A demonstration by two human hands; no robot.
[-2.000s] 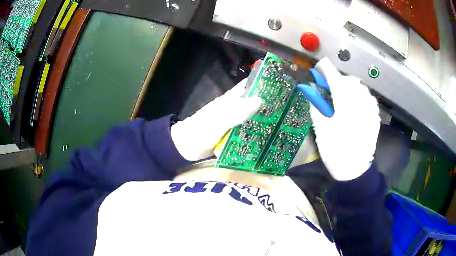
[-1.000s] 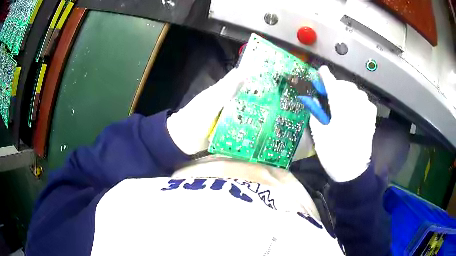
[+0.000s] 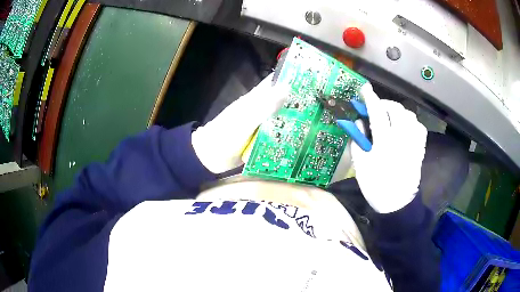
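A green PCB panel (image 3: 279,142) with silver solder dots and a dark centre line is held tilted above the lap, solder side up. My left hand (image 3: 236,128), in a white glove, grips its left edge; a bit of yellow shows beneath that edge. My right hand (image 3: 390,148), also in a white glove, holds blue-handled side cutters (image 3: 357,132). Their dark jaws lie over the panel's upper middle, near the centre line. Whether the jaw tips touch a lead is too small to tell.
A grey-white machine front (image 3: 373,54) with a red button (image 3: 353,37) and a green-ringed button (image 3: 427,72) curves beyond the panel. Boards (image 3: 20,28) with yellow parts stand at the far left, beside a green bench (image 3: 120,74). A blue bin (image 3: 470,248) is at the lower right.
Since two seconds ago, the panel's far end has come up and more of it shows. The cutters' jaws have moved from near its far edge to its upper middle. Both hands keep their holds.
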